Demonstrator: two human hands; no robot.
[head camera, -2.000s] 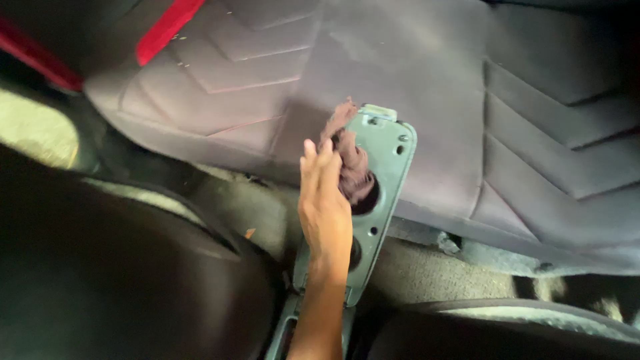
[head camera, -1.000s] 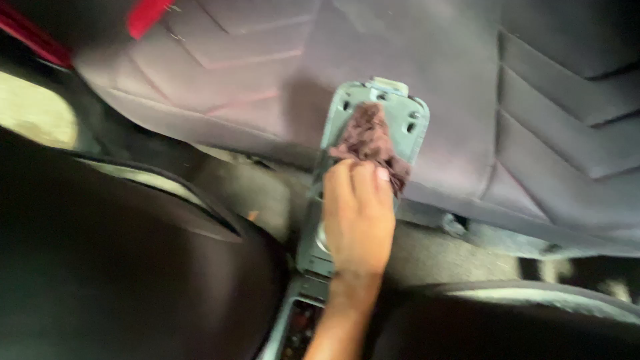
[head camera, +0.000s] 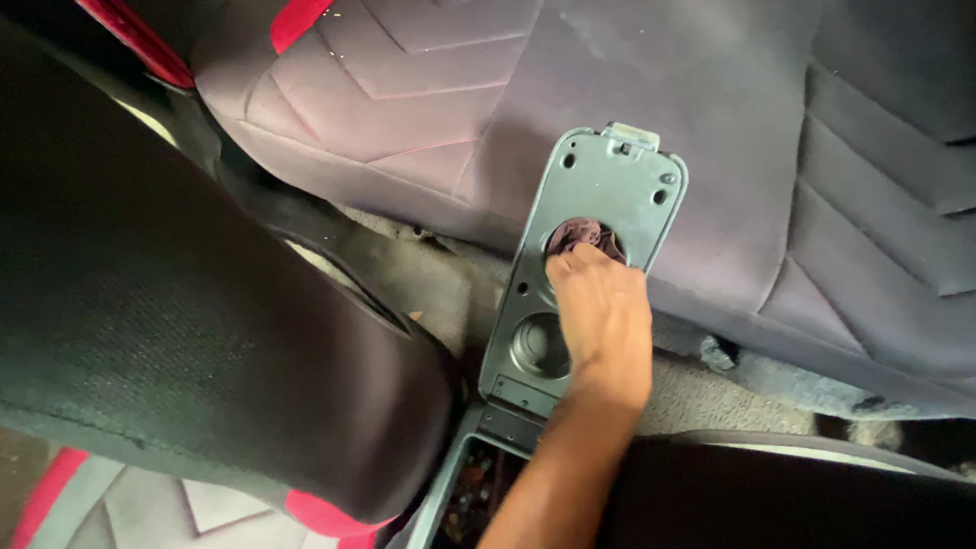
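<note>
My left hand (head camera: 602, 313) is closed on a crumpled mauve-brown cloth (head camera: 576, 231), pressed into the upper round recess of an open console lid (head camera: 602, 179). Its fingertips are partly hidden in the recess. The grey-green plastic lid lies tilted back, with a latch tab (head camera: 631, 136) at its far end. A second round recess (head camera: 543, 345) shows beside my wrist. Below the hinge, my forearm partly covers the open console bin (head camera: 476, 488), which holds small items I cannot make out. My right hand is not in view.
The rear seat (head camera: 396, 99), in dark quilted covers, spans the far side, just behind the lid. Dark front seat backs stand at left (head camera: 229, 305) and lower right (head camera: 747, 496). Floor carpet (head camera: 717, 389) shows between them.
My left hand has moved with the cloth from the upper part of the lid into the round recess. The cloth is now more bunched up and largely under my fingers.
</note>
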